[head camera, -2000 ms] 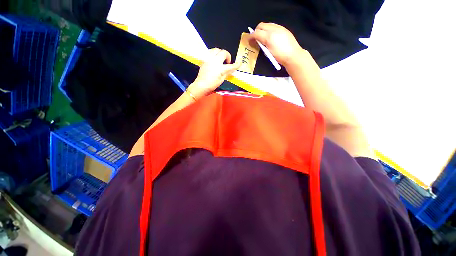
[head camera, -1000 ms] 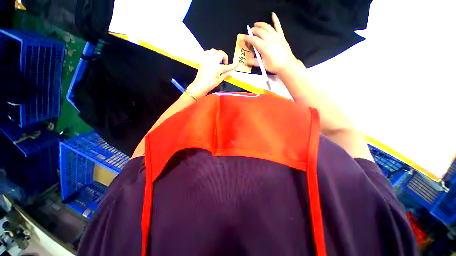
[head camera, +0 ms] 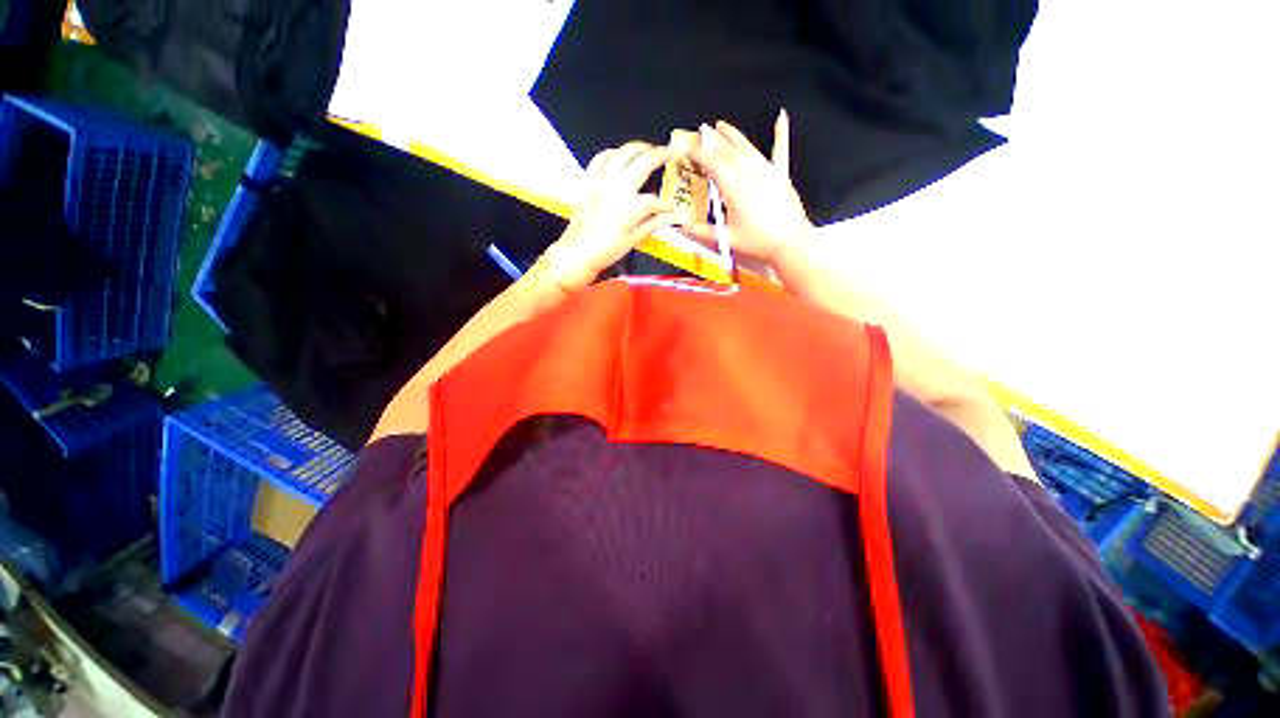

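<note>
A black garment piece (head camera: 786,70) lies flat on the white table, with angled edges. A small tan card template (head camera: 684,192) with dark handwriting is at its near edge, between my two hands. My left hand (head camera: 618,211) holds the card from the left side, fingers bent over its edge. My right hand (head camera: 751,197) is on the card's right side, index finger raised. A thin white marking stick (head camera: 723,239) is in my right hand, its lower end pointing towards me. The fingers partly cover the card.
The white table (head camera: 1095,239) has yellow edging. Black cloth (head camera: 379,267) hangs below its left edge over a blue basket. A dark garment stack (head camera: 232,63) is at upper left. Blue baskets (head camera: 127,225) stand on the green floor at left and lower right. A red item (head camera: 1172,666) is at lower right.
Both hands have come closer together around the card. The card and right hand sit lower, nearer to me. The white stick's lower end has moved down and slightly left.
</note>
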